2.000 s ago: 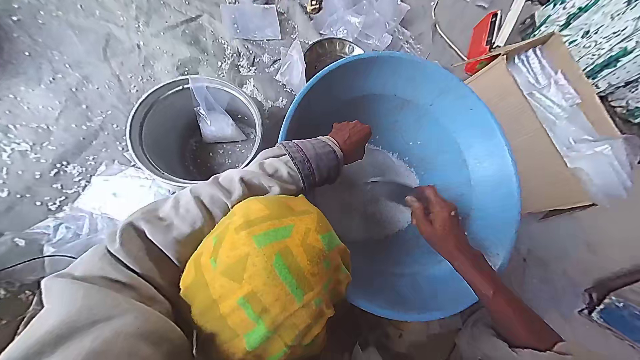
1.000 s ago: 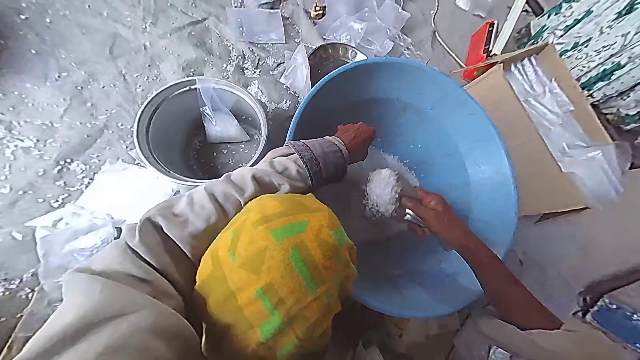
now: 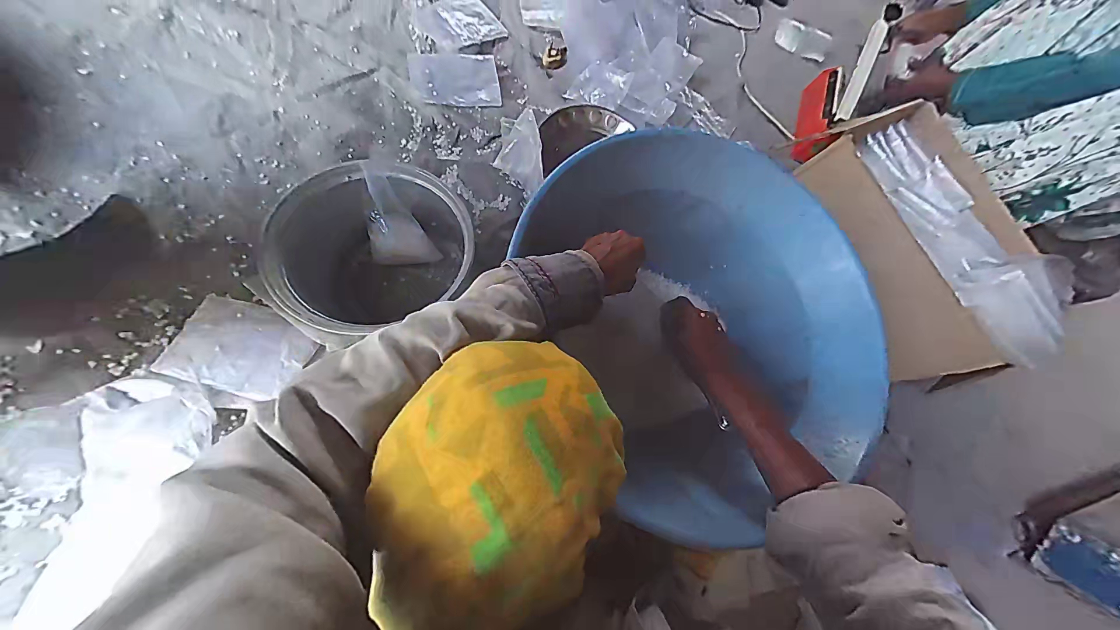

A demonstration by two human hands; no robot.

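My left hand [image 3: 617, 261] reaches into a wide blue plastic basin [image 3: 840, 289] with its fingers curled; what they hold is hidden. White granules [image 3: 674, 289] show just right of it. My right hand [image 3: 696, 337] is lower and to the right, fingers closed and pointing at the granules. Its fingers hide most of the scoop, so its tilt cannot be told. More pale material lies in the basin under both hands. Left of the basin, a round metal pot [image 3: 284, 262] holds a clear plastic bag partly filled with white material [image 3: 402, 241].
A yellow cloth with green marks [image 3: 499, 472] covers a rounded form below my hands. Right of the basin, a cardboard box [image 3: 892, 271] bears clear plastic bags [image 3: 954, 219]. Behind are a metal dish [image 3: 569, 140] and a red object [image 3: 815, 114]. Another person's sleeve [image 3: 1032, 83] enters top right.
My right hand has moved up and left, closer to my left hand; a second ago it held a scoop heaped with white granules. Another person's arms now show at top right.
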